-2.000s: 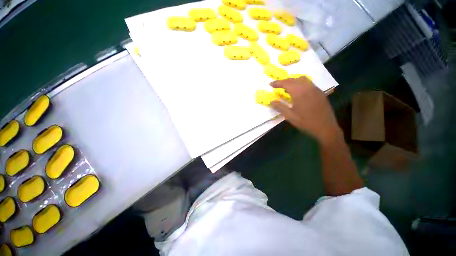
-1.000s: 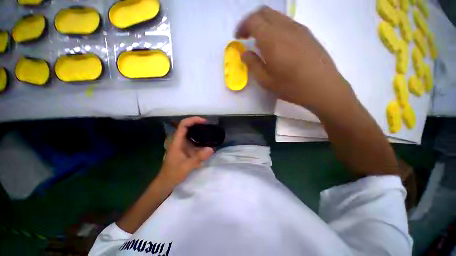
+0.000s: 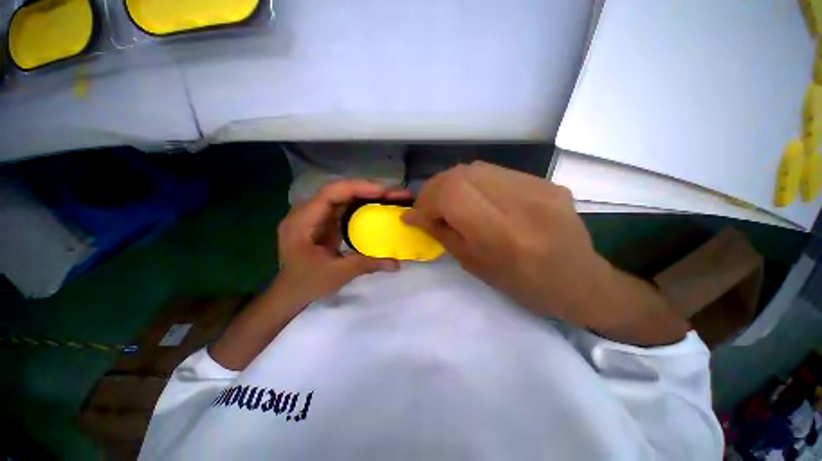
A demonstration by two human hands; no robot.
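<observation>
A yellow insert (image 3: pixel 388 232) lies in a black shell (image 3: pixel 346 225), held over my lap in front of the bench edge. The black rim shows at its left end and along the top. My left hand (image 3: pixel 320 236) grips the shell from the left, fingers along the far edge and thumb at the near edge. My right hand (image 3: pixel 505 230) is at the insert's right end, with its fingers on the yellow surface. The right end of the shell is hidden behind my right hand.
Fitted cases (image 3: pixel 51 34) sit in a clear blister tray (image 3: pixel 261 31) at the upper left of the white bench (image 3: pixel 388 76). White sheets (image 3: pixel 685 81) at the right bear loose yellow inserts (image 3: pixel 790 171). An open cardboard box (image 3: pixel 716 279) is on the floor at the right.
The yellow insert from the bench is now in the black shell. My right hand has come down from the bench to the shell, beside my left hand. The view has shifted closer to my lap.
</observation>
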